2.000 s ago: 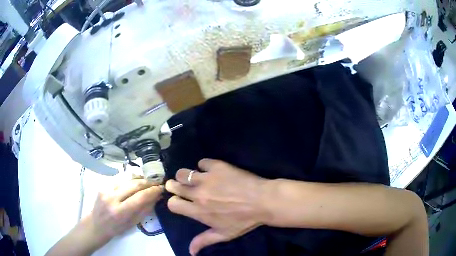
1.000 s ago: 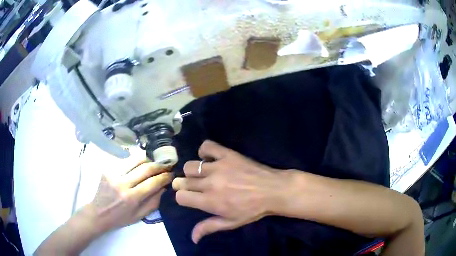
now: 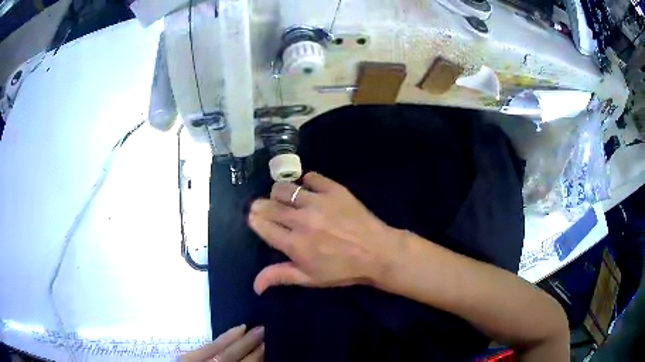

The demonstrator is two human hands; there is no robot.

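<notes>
The dark garment (image 3: 396,184) lies under the machine head and over the front of the table, with its straight left edge running below the needle area (image 3: 240,170). My right hand (image 3: 318,230), with a ring, lies flat on the cloth just right of the needle area, fingers slightly spread, below the lower cream tension dial (image 3: 285,168). My left hand (image 3: 230,346) is cut off by the bottom edge of the picture; only fingers show, resting on the lower left edge of the cloth. Whether they pinch it cannot be told.
The off-white machine head (image 3: 396,42) spans the top, with brown patches and an upper tension dial (image 3: 304,56). A thin pale strip (image 3: 78,223) crosses the white table (image 3: 134,254) at left. A clear plastic bag (image 3: 566,170) and a blue-white card (image 3: 576,233) lie at right.
My left hand has moved from beside the lower dial down to the bottom edge. My right hand stays on the cloth. The view has turned and shifted, showing more table at left.
</notes>
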